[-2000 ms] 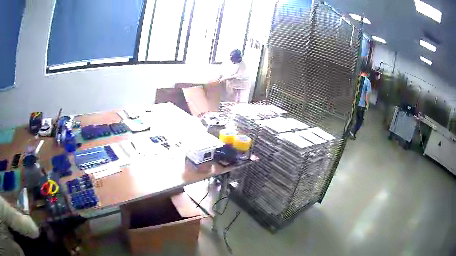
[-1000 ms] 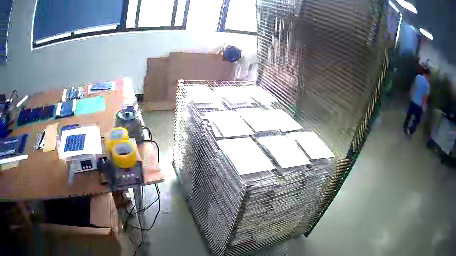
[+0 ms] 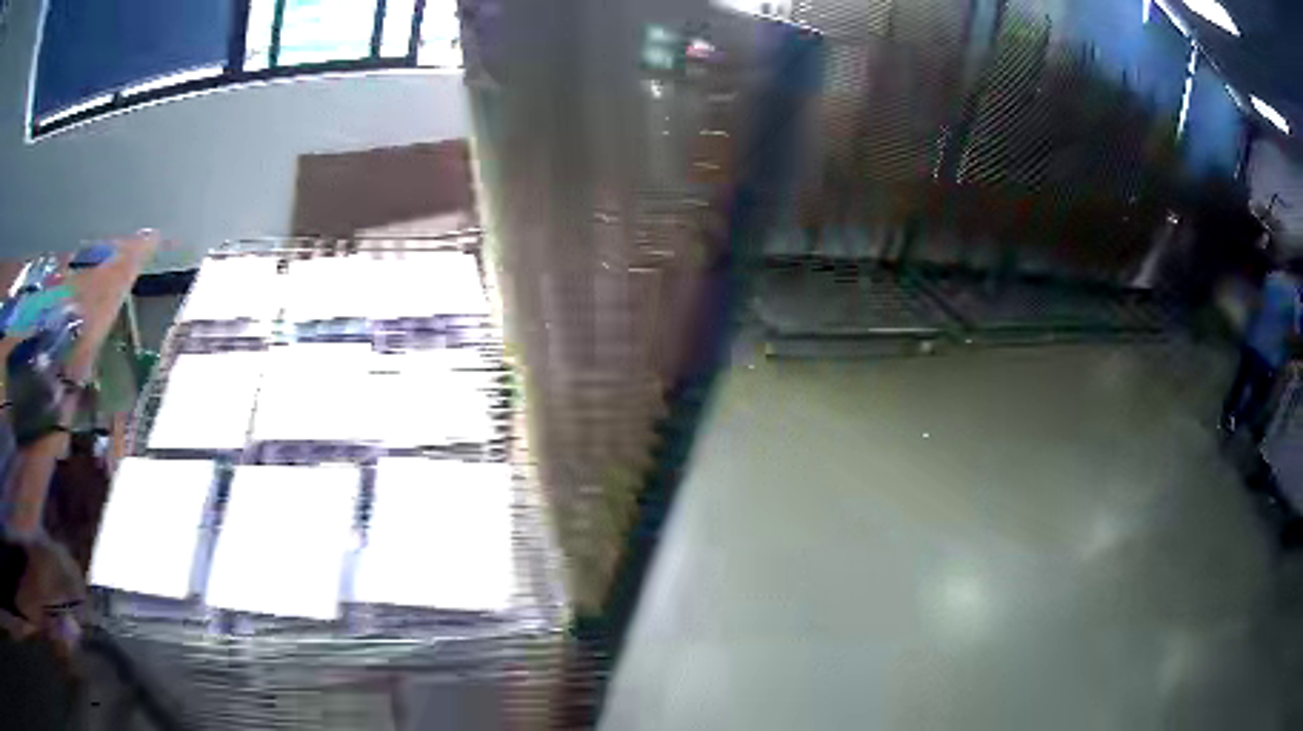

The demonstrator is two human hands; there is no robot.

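Observation:
Neither of my hands can be made out in the head view. Nearest in front of me is a mesh rack layer [image 3: 336, 640] bearing flat white panels [image 3: 286, 540] laid in rows, with more layers stacked below. The panels are overexposed, so their surface detail is hidden. A tall mesh rack side [image 3: 615, 286] stands along the stack's right side, blurred by motion.
A brown table [image 3: 107, 307] with blurred items is at the far left. Brown cardboard [image 3: 383, 189] leans on the wall behind the stack. Low dark racks [image 3: 843, 307] stand farther back on the grey floor [image 3: 857, 528]. A person in blue [image 3: 1269, 336] is at the right edge.
My view has turned right and come closer to the rack stack. The table has shifted to the left edge, and the person in blue to the right edge. More floor shows.

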